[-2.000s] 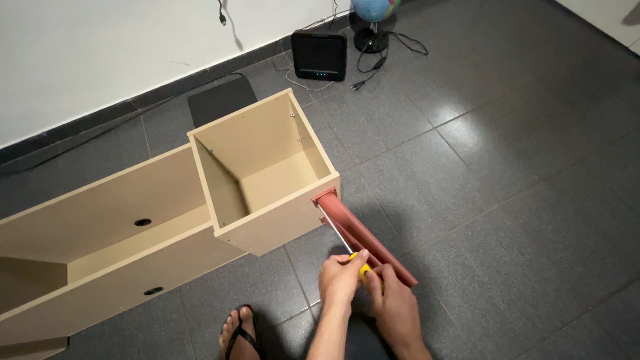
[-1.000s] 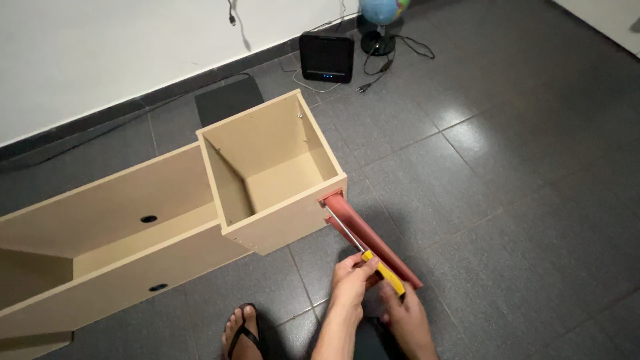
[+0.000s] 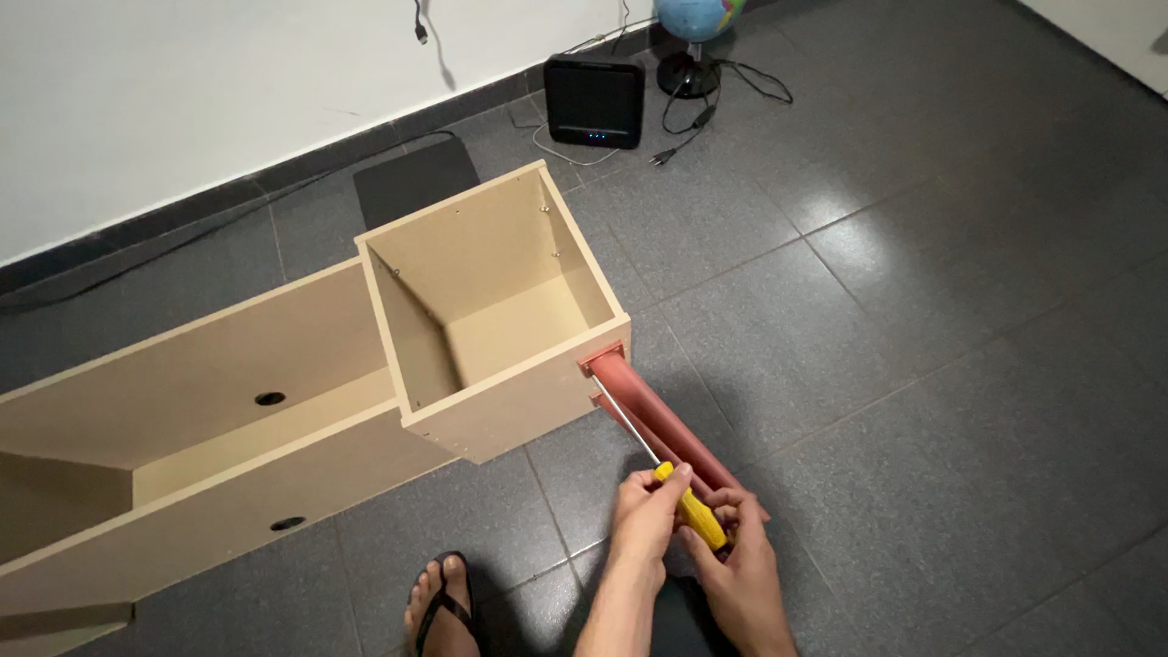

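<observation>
A screwdriver with a yellow handle (image 3: 695,516) points up and left, its thin shaft reaching the mounting plate of a red furniture leg (image 3: 671,424). That leg sticks out from the near right corner of a light wood-coloured cabinet (image 3: 511,392); a second red leg part shows beneath it. My left hand (image 3: 643,520) pinches the front of the handle between thumb and fingers. Around the handle's rear end are the fingers of my right hand (image 3: 741,566). The shaft's tip is too small to make out against the plate.
The cabinet's long section (image 3: 201,456), with round black-rimmed holes, extends left. Behind stand a black router (image 3: 595,100) with blue lights and a globe on a black base (image 3: 689,75), its cord on the tiles. A foot in a black flip-flop (image 3: 444,602) is below.
My right hand has shifted its hold on the yellow handle, with more of the handle showing than two seconds ago. The cabinet and red legs appear unmoved.
</observation>
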